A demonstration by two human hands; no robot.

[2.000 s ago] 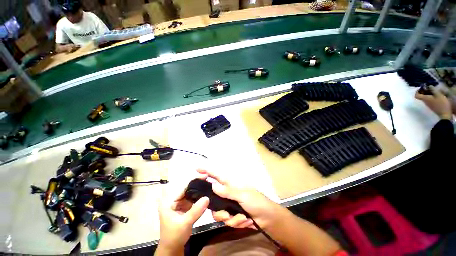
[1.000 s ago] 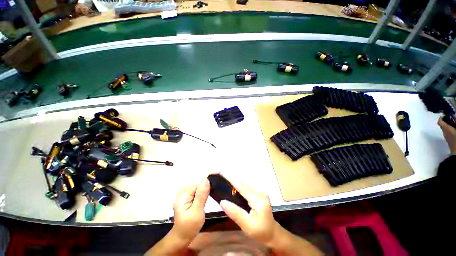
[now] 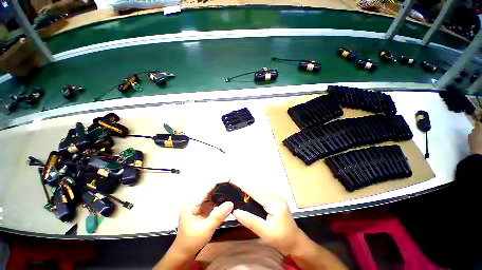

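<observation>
A black oval housing [image 3: 227, 193] with a small orange-yellow spot is held near the bench's front edge. My left hand [image 3: 200, 220] grips its left end, with the thumb on top. My right hand [image 3: 272, 215] grips its right end, with the thumb along its near side. The fingers hide its underside and ends. Whether it is open or closed is too dark to tell.
Unfinished units [image 3: 98, 176] lie piled at left, one corded unit [image 3: 171, 140] beside them. A small group of covers [image 3: 238, 119] lies beyond my hands. Rows of covers [image 3: 349, 138] sit on cardboard at right. A green belt [image 3: 195, 66] carries units. Another person's hand [image 3: 475, 138] is at far right.
Since the earliest frame, the housing has turned and its cord no longer shows. An orange-yellow spot now shows on it. My left thumb has moved onto the housing since the middle frame.
</observation>
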